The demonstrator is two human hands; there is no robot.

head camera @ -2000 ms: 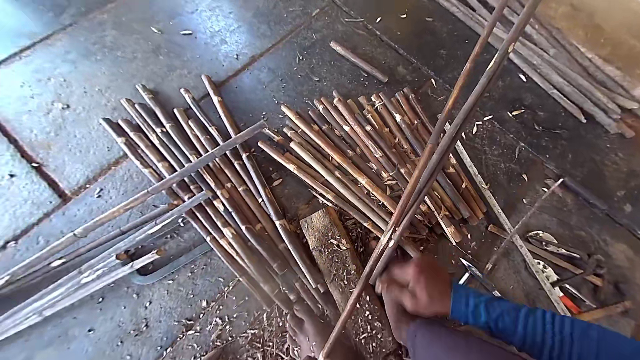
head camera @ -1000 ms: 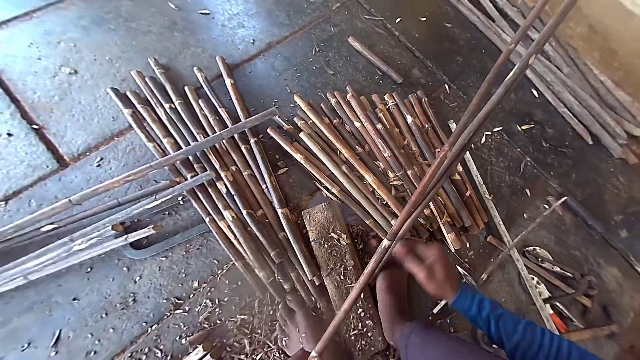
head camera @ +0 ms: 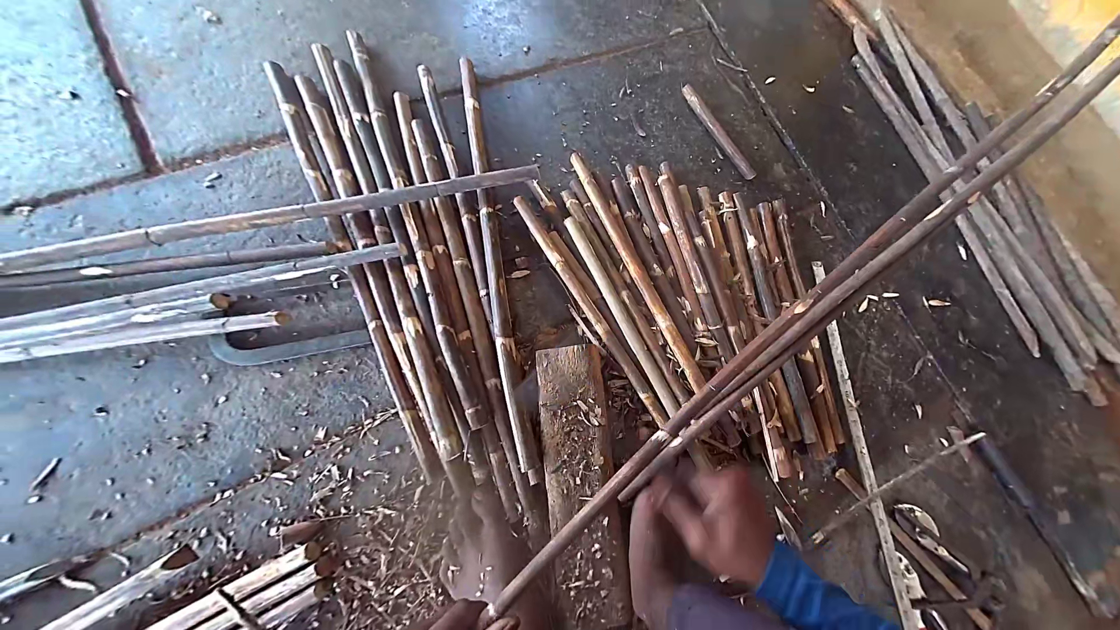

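Two long brown canes (head camera: 840, 302) cross the view diagonally, side by side. At the bottom edge, the partly visible fingers of my left hand (head camera: 462, 615) are closed around the lower end of the longer one. My right hand (head camera: 719, 525), motion-blurred, is just below the canes beside my right foot (head camera: 654, 547); its grip is unclear. Short cut canes lie in two bundles, a longer-cut one (head camera: 420, 262) on the left and a shorter-cut one (head camera: 682, 280) on the right. Between my feet is a wooden board (head camera: 573, 411) strewn with shavings; my left foot (head camera: 492, 556) is beside it.
Pale canes (head camera: 175, 223) reach in from the left over a bent metal bar (head camera: 297, 348). More canes (head camera: 989, 219) lie at the upper right. A single short cane (head camera: 717, 131) is behind the bundles. Metal tools (head camera: 936, 560) and a thin flat strip (head camera: 862, 437) lie right of my hand.
My right hand has moved to the right and down, away from the canes, relative to my right foot. Both bundles lie as before. The view has shifted slightly.
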